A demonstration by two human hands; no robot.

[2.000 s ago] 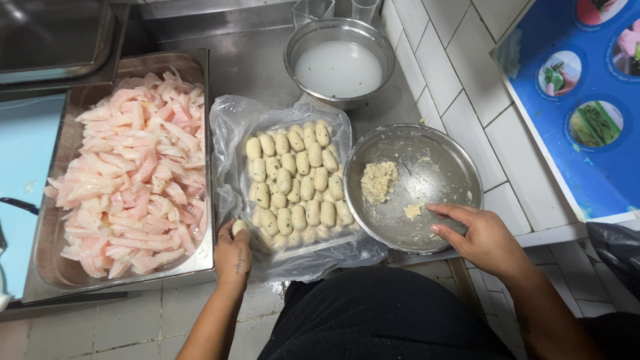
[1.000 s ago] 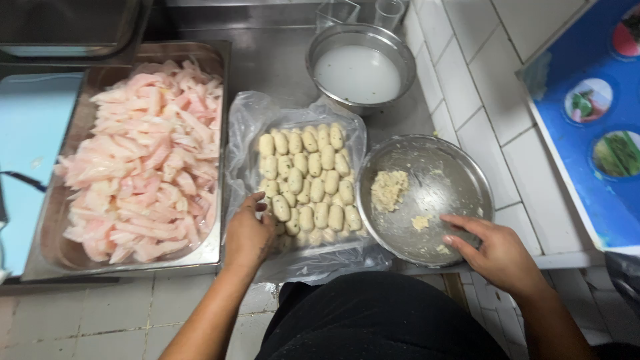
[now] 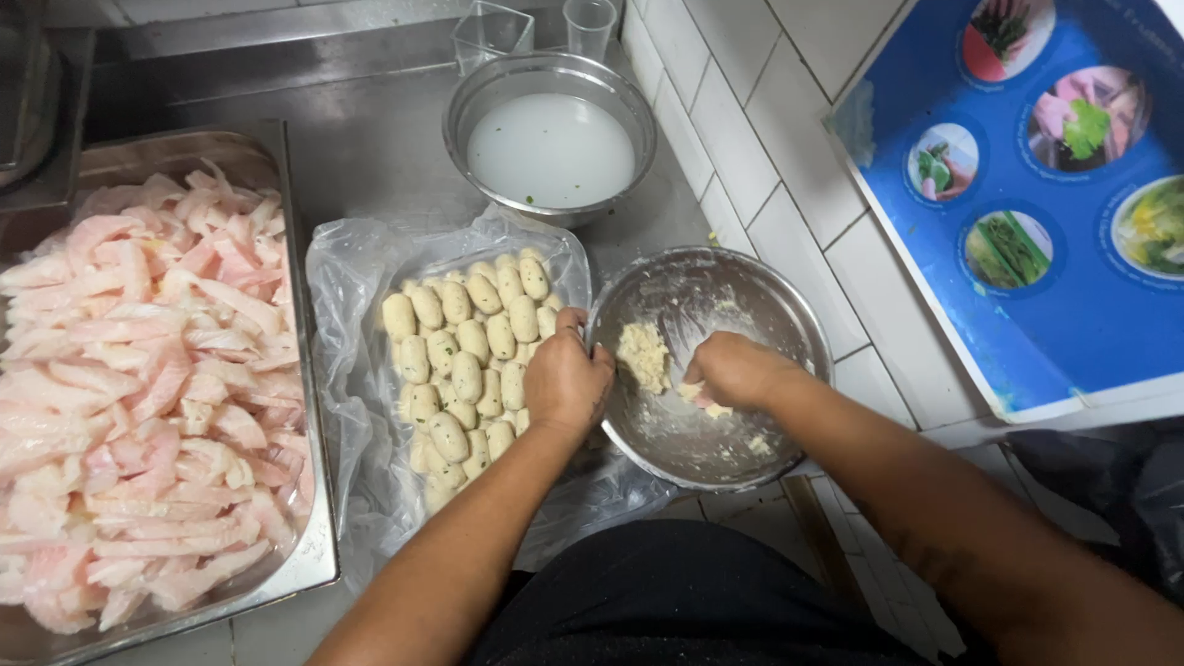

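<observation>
My left hand [image 3: 566,375] grips the left rim of a steel mixing bowl [image 3: 684,277]. Inside that bowl my right hand [image 3: 735,372] has its fingers bent down onto small pale bits of dough [image 3: 710,403]; whether they are pinched shut on any is hidden. A larger lump of the dough [image 3: 642,356] lies at the bowl's left side. Just left of the bowl, herb-flecked dough rolls [image 3: 467,376] are stacked in a tray lined with a clear plastic bag [image 3: 347,277].
A deep steel pan [image 3: 319,518] of raw pale meat strips [image 3: 157,370] stands at left. Behind the rolls is a steel bowl of cloudy liquid [image 3: 553,148], with clear plastic cups [image 3: 589,28] beyond. The tiled wall [image 3: 740,120] and a blue poster [image 3: 980,213] bound the right.
My left hand has moved right, from the rolls to the bowl's rim. My right hand has moved further into the bowl, and its fingers have curled down.
</observation>
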